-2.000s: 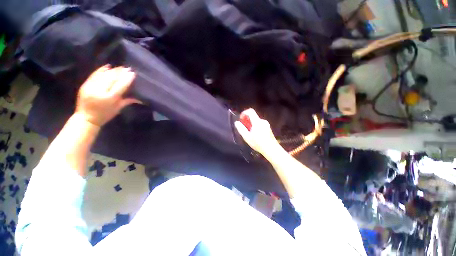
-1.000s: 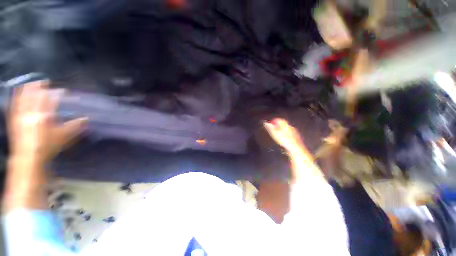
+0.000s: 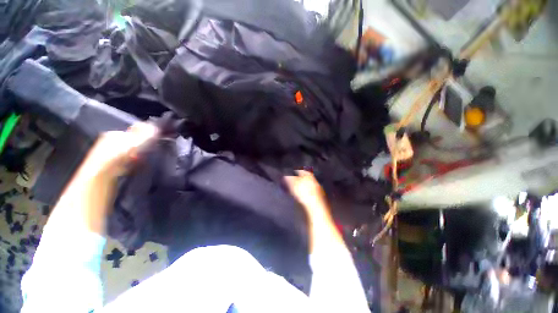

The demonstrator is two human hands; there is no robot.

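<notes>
A dark garment piece (image 3: 232,186) lies over the work surface in front of me, bunched at its left part and smoother towards the right. My left hand (image 3: 125,147) is blurred and closed on a gathered fold of it. My right hand (image 3: 304,186) has its fingers curled on the upper edge of the cloth further right, and its fingertips are partly hidden. No iron shows in either hand. A long, narrow grey-black bar or panel (image 3: 52,95) runs from the upper left to beneath my left hand.
A large crumpled dark garment pile (image 3: 245,85) with a small orange label (image 3: 298,96) lies behind the work. A tan hose (image 3: 422,101) hangs at the right by a pale ledge (image 3: 477,183) with a red cord (image 3: 443,174). Dark scraps litter the pale floor (image 3: 137,269).
The red thing my right hand held two seconds ago is no longer in it. The cloth, smooth before, is now bunched at my left hand, which has closed on it. The view has shifted.
</notes>
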